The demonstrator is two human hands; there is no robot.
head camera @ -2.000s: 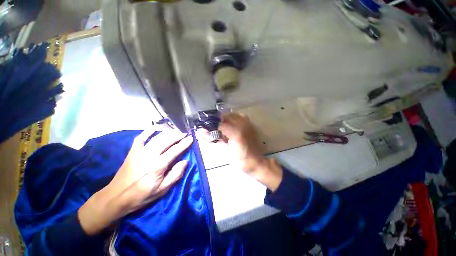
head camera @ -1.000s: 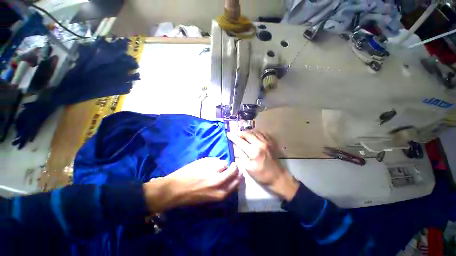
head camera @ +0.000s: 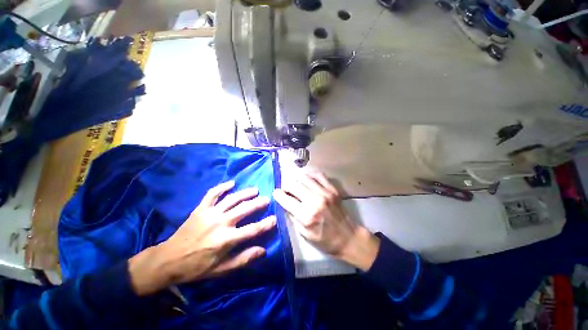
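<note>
The shiny blue garment piece (head camera: pixel 174 174) lies left of and in front of the needle, its folds hanging over the front edge. A dark blue binding strip (head camera: pixel 281 238) runs along its right edge from the presser foot (head camera: pixel 276 147) toward me. My left hand (head camera: pixel 219 235) lies flat on the cloth, fingers spread, holding nothing. My right hand (head camera: pixel 319 209) is at the strip just in front of the foot, thumb and fingertips on the edge; the fingertip grip is partly hidden. The cream-white sewing machine (head camera: pixel 412 77) stands behind.
Thread snips (head camera: pixel 445 189) lie on the machine bed at right. A dark blue bundle of cut strips (head camera: pixel 90 84) lies at far left, by a brown board with yellow tape (head camera: pixel 97 145). A red bin (head camera: pixel 563 300) with offcuts is at lower right.
My left hand has moved left from the strip and spread flat on the cloth. My right hand stays near the foot on the strip. The camera view has shifted.
</note>
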